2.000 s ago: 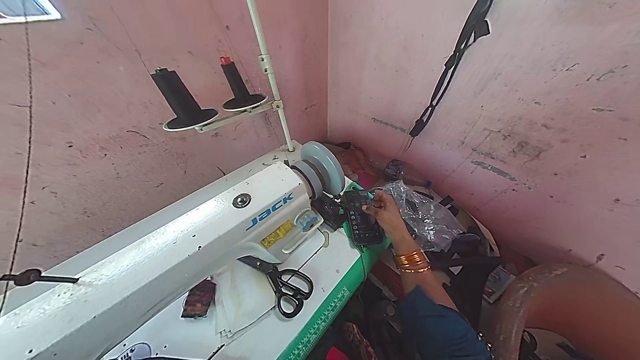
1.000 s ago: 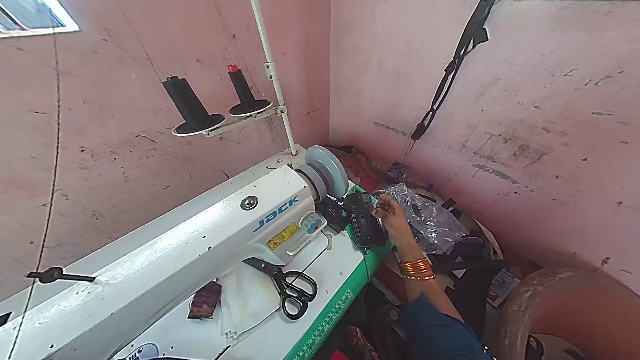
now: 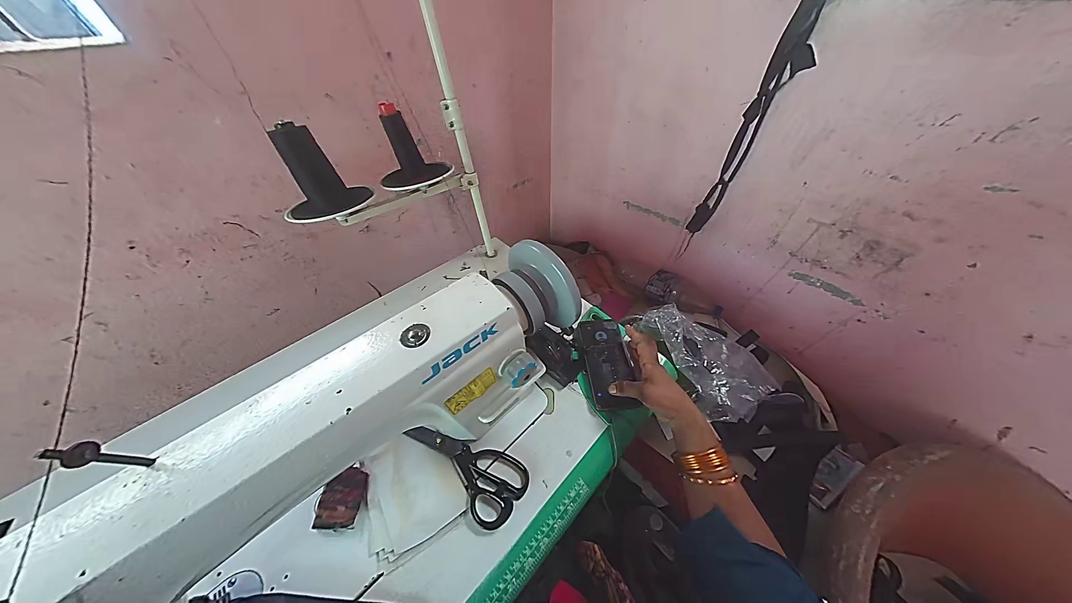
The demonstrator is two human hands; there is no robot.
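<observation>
My right hand (image 3: 657,381), with gold-coloured bangles on the wrist, is at a dark smartphone (image 3: 608,366) at the right end of the sewing machine table. The fingers lie along the phone's right edge and the thumb rests on its lit screen. The white Jack sewing machine (image 3: 335,419) lies to the left, its grey handwheel (image 3: 548,285) just above the phone. Black-handled scissors (image 3: 490,486) lie on white fabric pieces (image 3: 414,494), beside a small dark patterned cloth (image 3: 342,498). My left hand is out of the frame.
A thread stand (image 3: 469,159) carries black thread cones (image 3: 310,163). Clear plastic wrapping (image 3: 712,364) lies right of my hand among dark cloth. A green measuring tape strip (image 3: 544,523) runs along the table edge. A brown rounded object (image 3: 963,502) stands at lower right, near the pink walls.
The thumb of my right hand has come down over the lower part of the phone, and the fingers have moved to its right edge. The screen now shows content.
</observation>
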